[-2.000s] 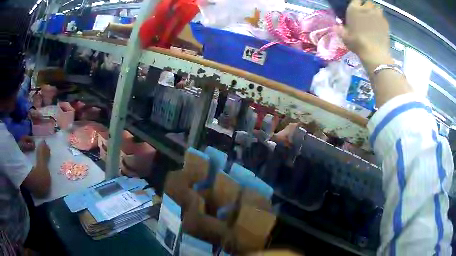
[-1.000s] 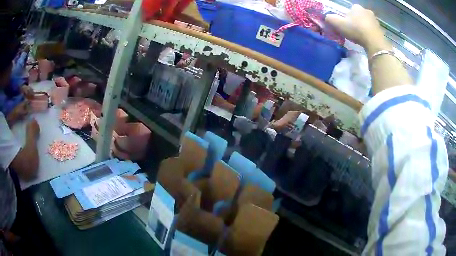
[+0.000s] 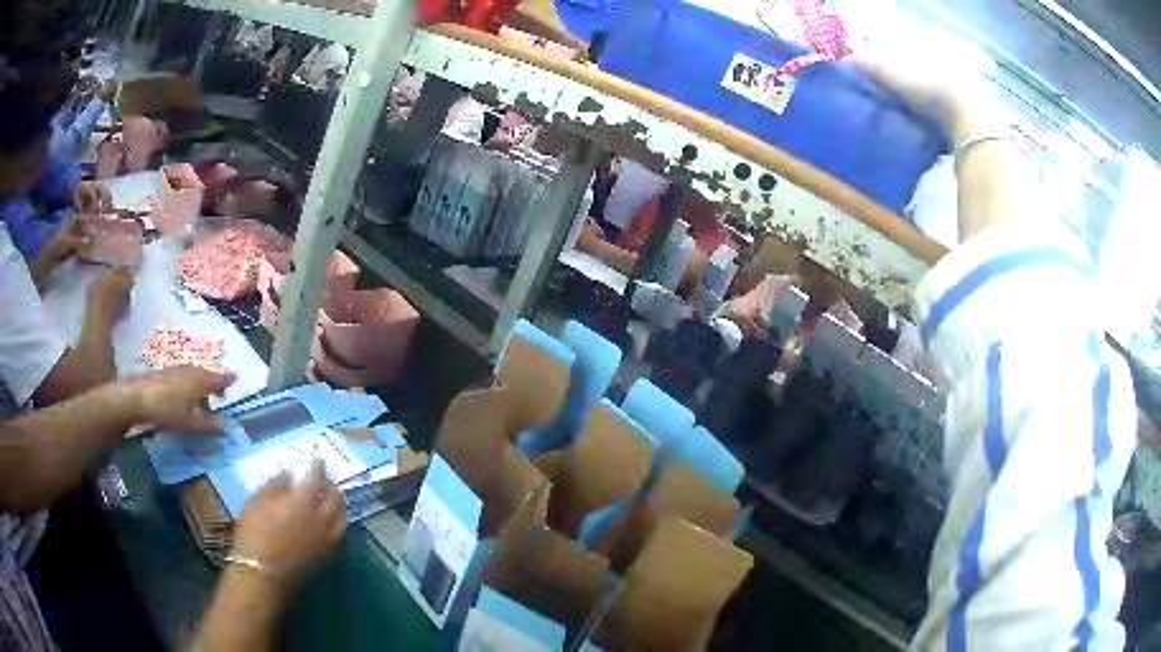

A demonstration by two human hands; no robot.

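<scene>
My right hand (image 3: 910, 99), blurred, reaches up to a blue bin (image 3: 688, 51) on the upper shelf. Its fingers are by the rim, beside a pink-white patterned strip (image 3: 819, 28); whether they grip anything cannot be told. My left hand is not seen. Flat blue-white cartons (image 3: 299, 448) lie stacked on the green bench. Two bare-armed hands, seemingly another person's, are over them: one (image 3: 185, 397) at the stack's left side, one (image 3: 293, 520) at its front. Open gift boxes (image 3: 509, 439), brown inside and light blue outside, stand to the right of the stack.
A pale green post (image 3: 325, 204) rises behind the cartons. At left, people sit at a white table with small pink pieces (image 3: 181, 347); pink containers (image 3: 363, 334) stand near the post. Behind the shelf, more workers' hands and a grey crate (image 3: 458, 198) show.
Two bare-armed hands have come in over the flat cartons. My right hand has moved lower along the bin; the dark thing seen by it at first no longer shows. The view has shifted.
</scene>
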